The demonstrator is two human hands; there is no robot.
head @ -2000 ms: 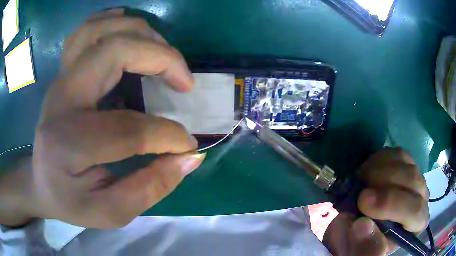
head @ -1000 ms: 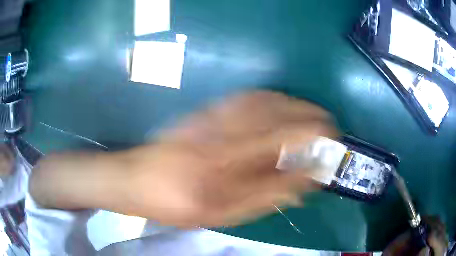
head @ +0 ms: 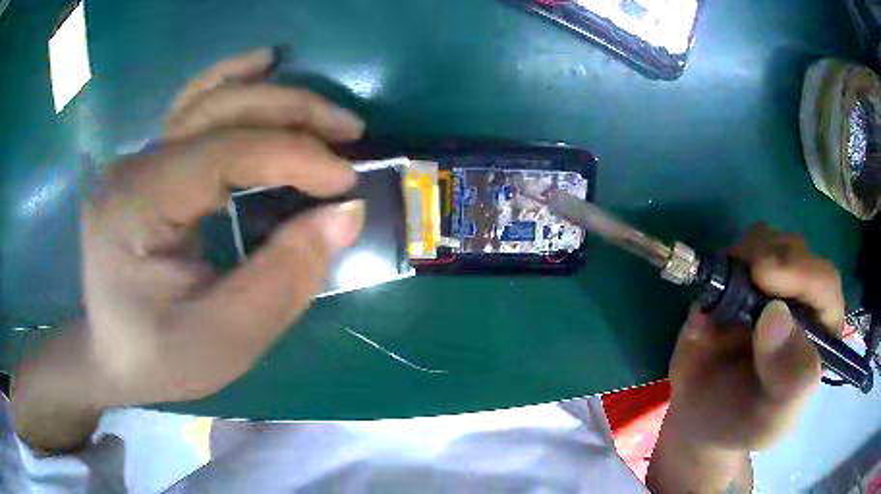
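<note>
My left hand (head: 222,222) grips the LCD module (head: 372,227) between thumb and fingers, its dark glossy face with silver edge turned up. The orange-yellow flex cable (head: 422,210) runs from its right edge toward the circuit board (head: 517,217) in the black phone housing (head: 589,164). My right hand (head: 758,338) holds the soldering iron (head: 715,280) like a pen. Its barrel points up-left over the board; the tip is blurred, and contact cannot be told. The solder wire (head: 391,352) lies loose on the mat below the module.
Another phone unit (head: 638,34) lies at the top right. The round tip cleaner (head: 826,140) with a crinkled silvery centre stands at the right edge. A pale plate (head: 70,60) lies at the upper left. The green mat's near edge (head: 386,417) curves along my clothing.
My left hand has let go of the solder wire and taken hold of the LCD module, now dark side up instead of white. The iron has moved from the flex joint to over the board.
</note>
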